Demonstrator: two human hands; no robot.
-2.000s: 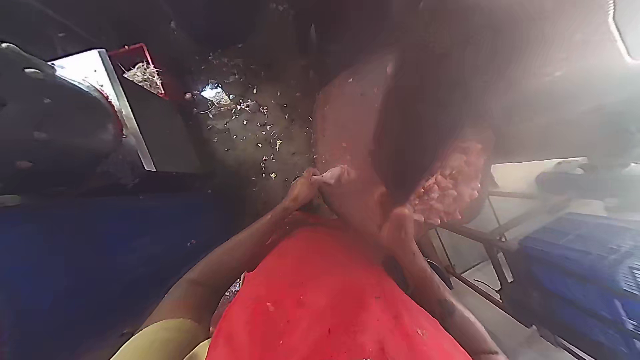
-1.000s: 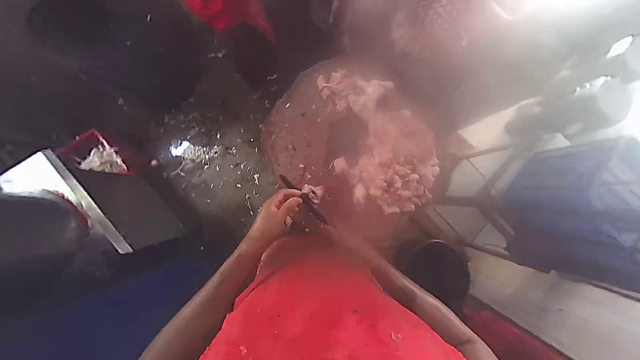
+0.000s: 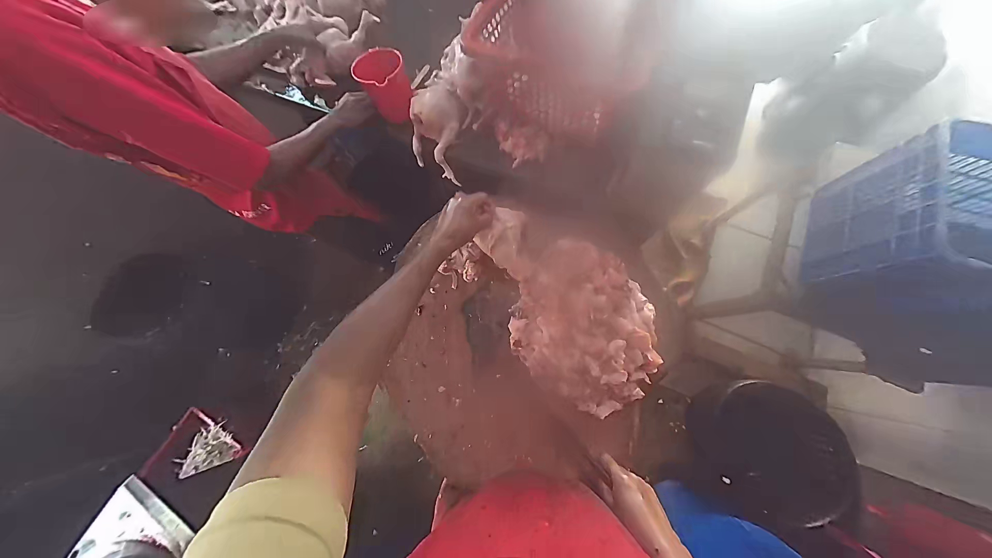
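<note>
My left hand (image 3: 467,217) is closed on a piece of raw chicken (image 3: 502,236) at the far side of a round chopping block (image 3: 446,387). A heap of chopped raw meat (image 3: 585,325) covers the block's right half. Low at the block's near right edge, my right hand (image 3: 632,496) is curled around what looks like the handle of a knife (image 3: 573,434); its dark blade blurs into the haze. Smears and small scraps mark the block's surface.
Across the block, a co-worker's hand (image 3: 353,108) is at a red plastic jug (image 3: 384,81). Plucked chickens (image 3: 438,116) lie beside a red basket (image 3: 558,101). Blue crates (image 3: 883,225) stand at right, above a dark round tub (image 3: 775,457). Scraps fill a red-edged container (image 3: 209,449) lower left.
My left hand has moved from the block's near edge to its far side. The view has shifted, bringing the co-worker's arms, the jug and whole chickens into sight.
</note>
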